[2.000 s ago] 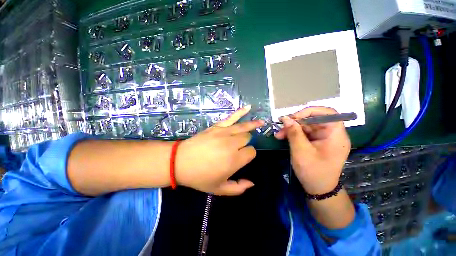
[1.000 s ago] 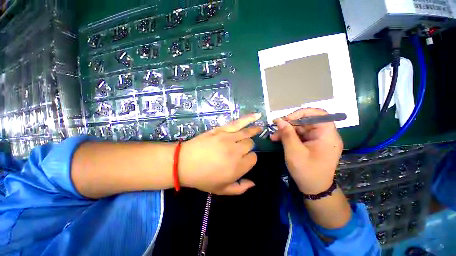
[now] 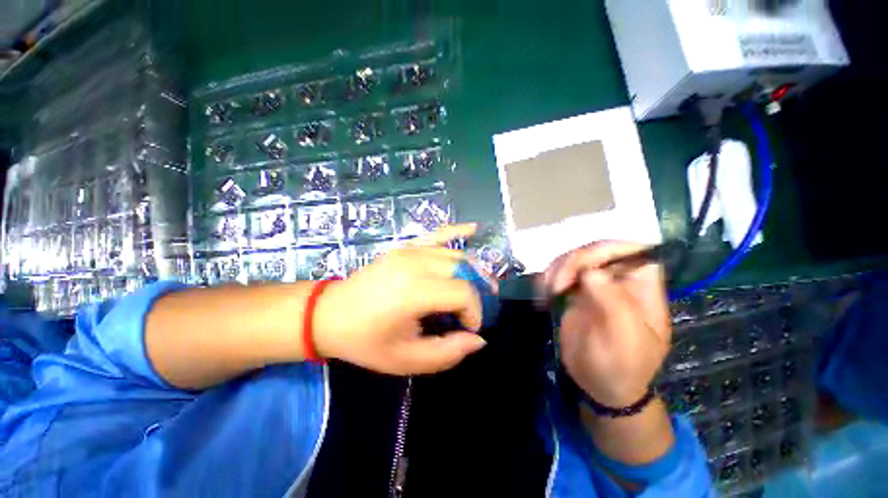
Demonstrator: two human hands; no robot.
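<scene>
My right hand (image 3: 613, 316) holds dark tweezers (image 3: 633, 261) like a pen; the hand and tool are blurred. My left hand (image 3: 404, 306) is at the bench's front edge, left of the tweezers, with its index finger stretched out. Something blue shows at its fingers, too blurred to name. A small silvery module (image 3: 504, 265) lies by the left fingertips; I cannot tell if a finger touches it. A clear blister tray (image 3: 321, 141) with small parts in its pockets lies on the green mat, its front row partly hidden by my left hand.
Stacked blister trays (image 3: 83, 185) stand at the left. A white card (image 3: 631, 175) bears a grey-brown rectangle (image 3: 562, 185). A white equipment box (image 3: 725, 49) with black and blue cables is at the back right. Other filled trays (image 3: 740, 379) and a person's blue sleeve (image 3: 862, 360) are at the right.
The view has shifted, so card and box appear further left. The tweezers have moved away from the module and tilted. The left fingers have curled, and blue shows there.
</scene>
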